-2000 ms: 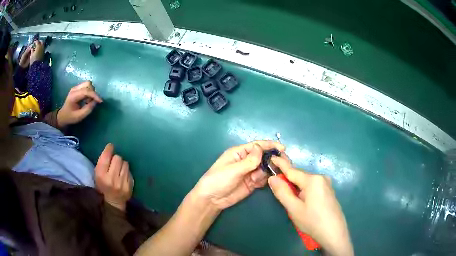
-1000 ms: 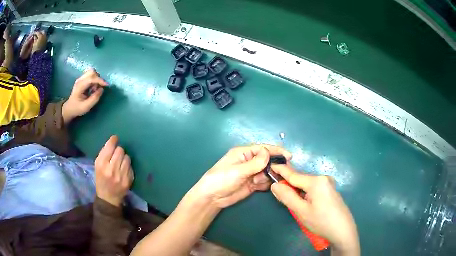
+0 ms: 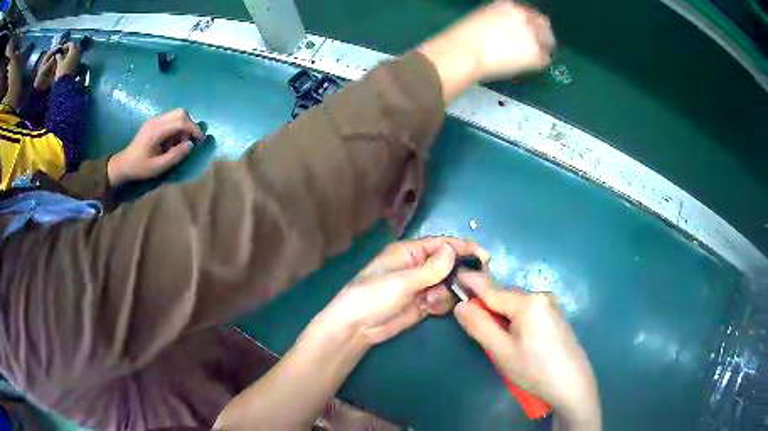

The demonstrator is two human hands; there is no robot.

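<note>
My left hand (image 3: 396, 290) holds a small black plastic housing (image 3: 465, 268) between thumb and fingers, low in the middle of the view. My right hand (image 3: 535, 345) grips a utility knife (image 3: 520, 389) with an orange-red handle. The knife's pale metal end touches the housing or lies just inside it; fingers partly hide the contact. Other black housings (image 3: 305, 82) lie on the green bench near the rail, mostly hidden behind a neighbour's sleeve.
A neighbour's brown-sleeved arm (image 3: 337, 168) reaches from the left across the bench and over the white rail (image 3: 581, 160). The neighbour's other hand (image 3: 156, 147) rests at left. A dark piece (image 3: 164, 61) lies farther off. Shiny clear film (image 3: 737, 362) is at far right.
The neighbour's arm has swung up across the bench and over the rail, covering most of the housings. My hands keep nearly the same place, holding the housing and knife.
</note>
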